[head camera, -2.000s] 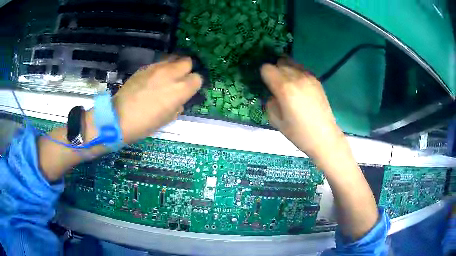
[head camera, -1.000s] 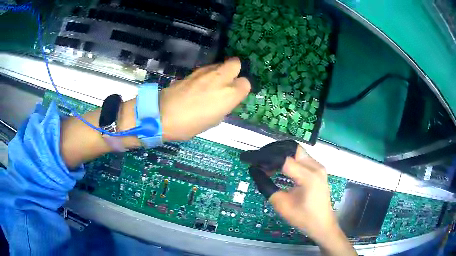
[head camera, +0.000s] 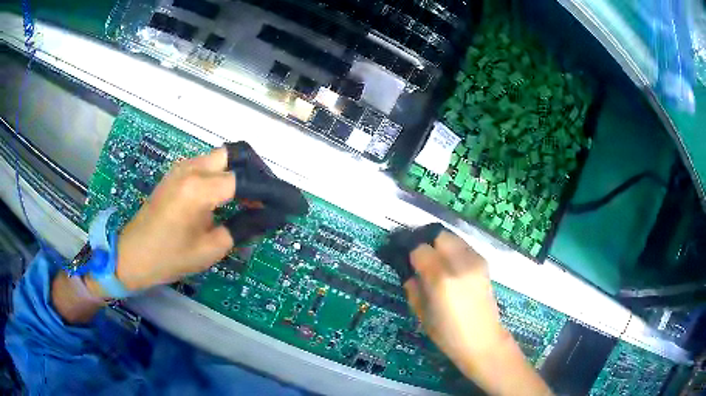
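A long green circuit board (head camera: 310, 305) lies between the pale rails. My left hand (head camera: 193, 216), with black finger cots and a light blue wrist strap, is over the board's left part, thumb and fingertips close together. My right hand (head camera: 449, 286), also with black cots, is over the board's upper edge right of the middle, fingers bent down and close together. The fingertips hide whatever either hand may hold. Green terminal blocks (head camera: 511, 139) lie heaped in a black bin (head camera: 545, 249) with a white label, beyond the rail.
A clear tray (head camera: 310, 58) with dark parts is left of the bin. The white upper rail (head camera: 341, 182) runs between shelf and board. A dark cable (head camera: 611, 193) lies right of the bin. Another green board (head camera: 631, 375) is at the lower right.
My left hand has moved from the bin down to the board. My right hand has left the bin and its fingers have closed up over the board. The view has shifted and tilted.
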